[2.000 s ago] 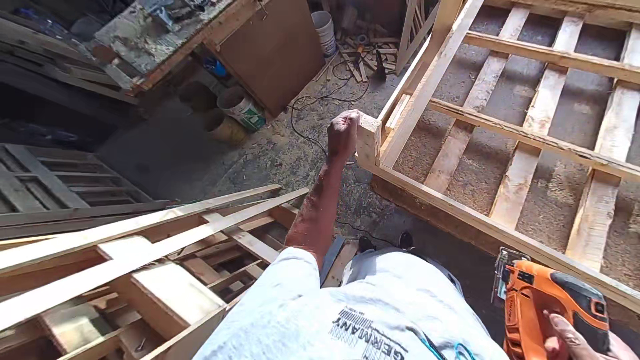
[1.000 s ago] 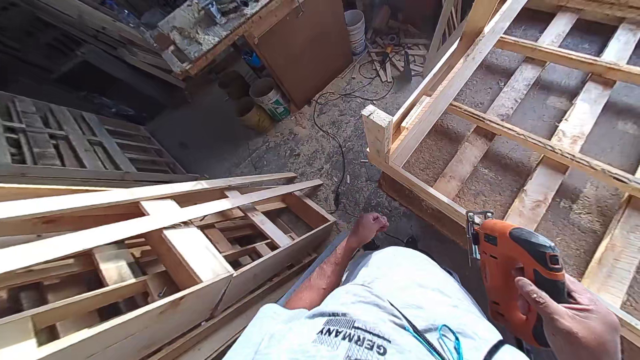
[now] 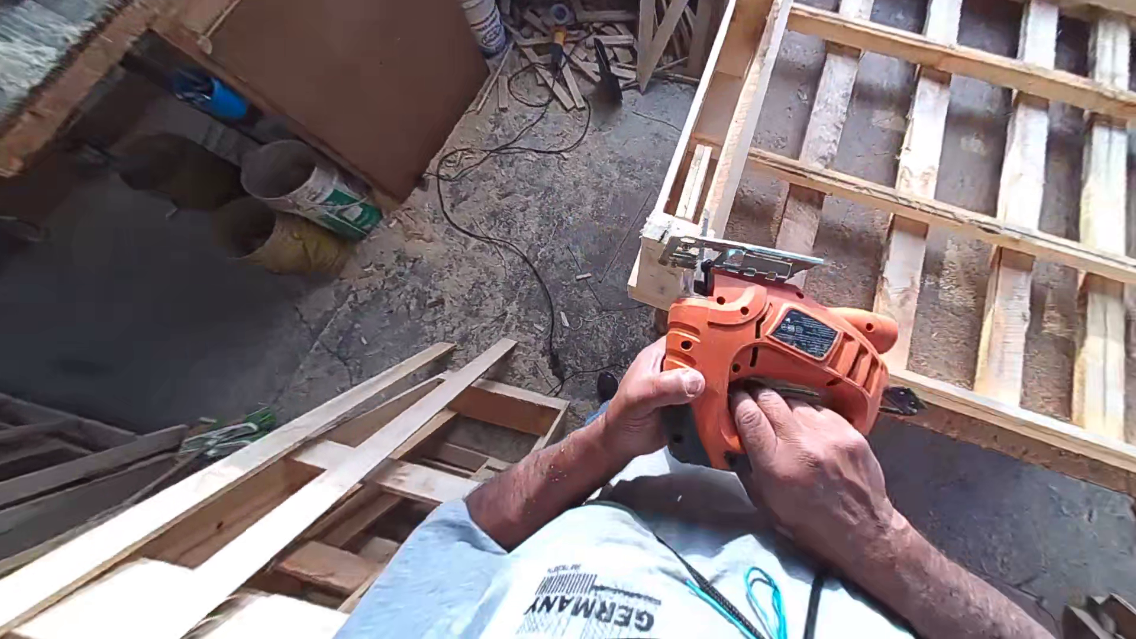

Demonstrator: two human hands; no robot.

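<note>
An orange jigsaw (image 3: 772,346) is held on its side in both hands. My right hand (image 3: 812,453) wraps its handle, while my left hand (image 3: 652,395) grips its rear or top end, thumb on the orange housing. The jigsaw's metal base plate (image 3: 754,259) stands against the corner post (image 3: 658,275) of a slatted wooden frame (image 3: 941,213). Its blade is close to the post's rough top end; whether it touches the wood I cannot tell.
Slatted wooden frames (image 3: 355,470) fill the lower left. A black cable (image 3: 541,275) lies on the sawdust-strewn floor. Buckets (image 3: 306,186) stand beside a brown panel (image 3: 346,80), and wood offcuts (image 3: 559,71) lie farther back.
The jigsaw in my right hand has moved left to the frame's corner post. My left hand, on that post at first and then near my body, now holds the jigsaw too.
</note>
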